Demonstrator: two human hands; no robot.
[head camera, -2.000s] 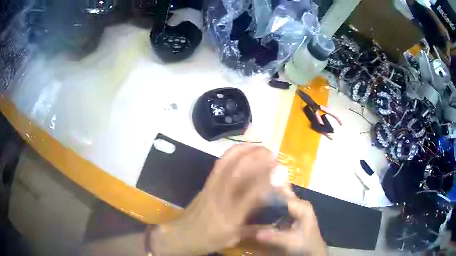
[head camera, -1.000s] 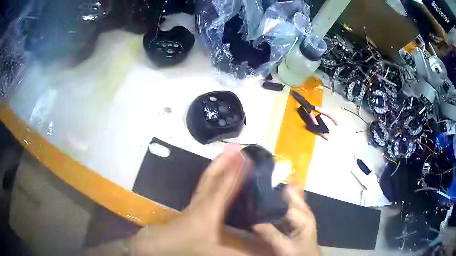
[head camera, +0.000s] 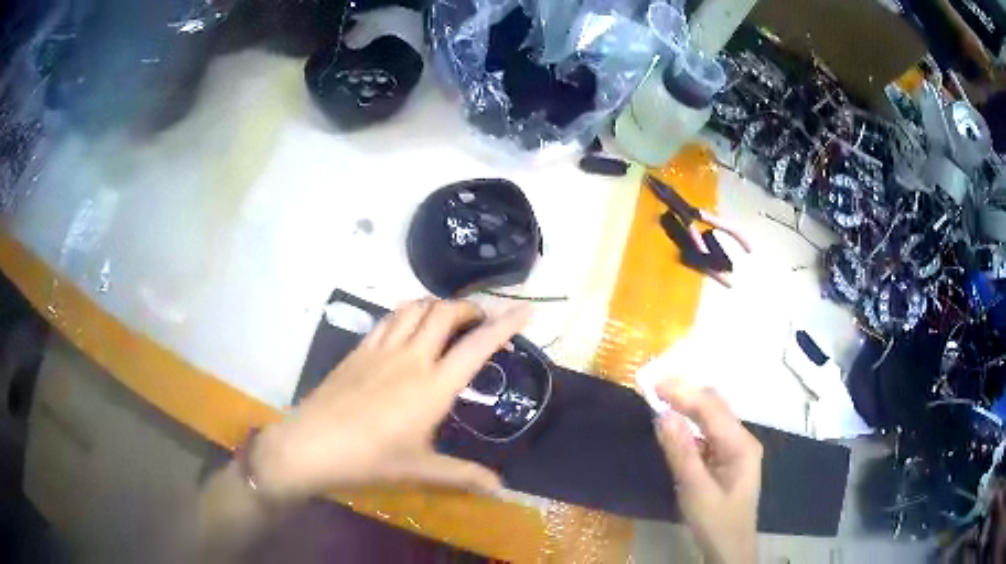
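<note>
A glossy black rounded housing (head camera: 516, 399) lies on the black work mat (head camera: 601, 446), its shiny round opening facing up. My left hand (head camera: 386, 402) is over its left side, fingers and thumb spread around it; the palm hides part of it. My right hand (head camera: 706, 441) is to the right over the mat, pinching a small white wiping cloth (head camera: 659, 386) between thumb and fingers, apart from the housing. A second black housing (head camera: 474, 237) with round holes on its face stands behind the mat, with a thin dark lead wire (head camera: 527, 296) beside it.
Another housing (head camera: 366, 83) stands at the back, beside a clear plastic bag (head camera: 530, 83). A pale-green bottle (head camera: 662, 116), a short black part (head camera: 603, 164) and pink-handled nippers (head camera: 689, 215) stand or lie behind the mat. Tangled ring modules (head camera: 855, 220) fill the right. Orange tape lines the bench edge (head camera: 166, 375).
The housing that was between both hands now lies on the mat. My right hand has moved away to the right with the white cloth. My left hand has opened over the housing.
</note>
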